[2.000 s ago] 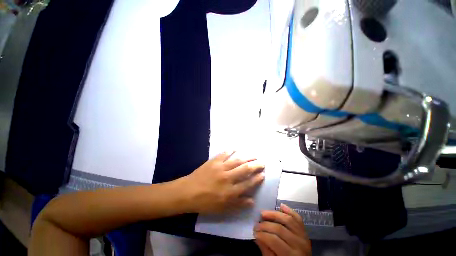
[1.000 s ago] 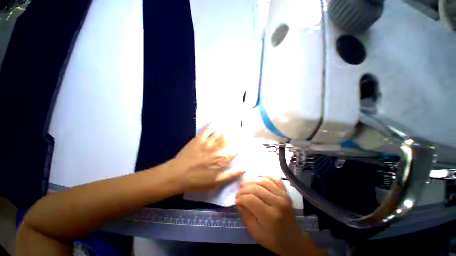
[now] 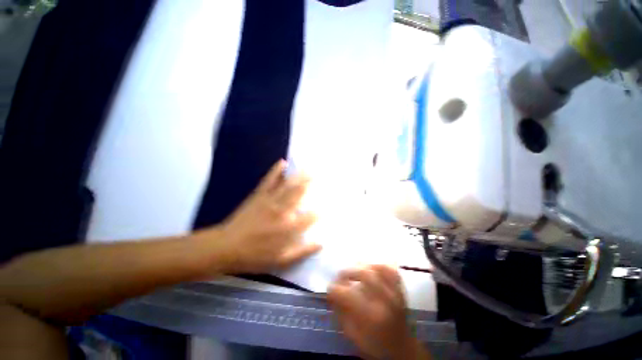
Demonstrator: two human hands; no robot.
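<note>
A long navy cut panel (image 3: 262, 105) lies on the white table left of the machine head. A white layer (image 3: 310, 273), nearly blending into the table, lies along its right side. My left hand (image 3: 271, 225) is spread flat, palm down, over the panel and the white layer. My right hand (image 3: 369, 302) is blurred, with bent fingers at the near right corner of the white layer; whether it pinches the layer cannot be told. The presser foot area (image 3: 450, 246) is right of my hands, partly hidden behind the guard loop.
The white sewing machine head (image 3: 464, 140) with its metal guard loop (image 3: 588, 281) fills the right. Dark pieces (image 3: 500, 288) lie beneath it. Waiting navy panels (image 3: 56, 126) lie at far left. A ruler strip (image 3: 274, 315) runs along the near edge. A grey knob (image 3: 538, 88) stands on the head.
The navy panel and white layer have moved nearer the table's front edge, and the panel now bends. Both hands stay at the layer's near end. The camera view has shifted.
</note>
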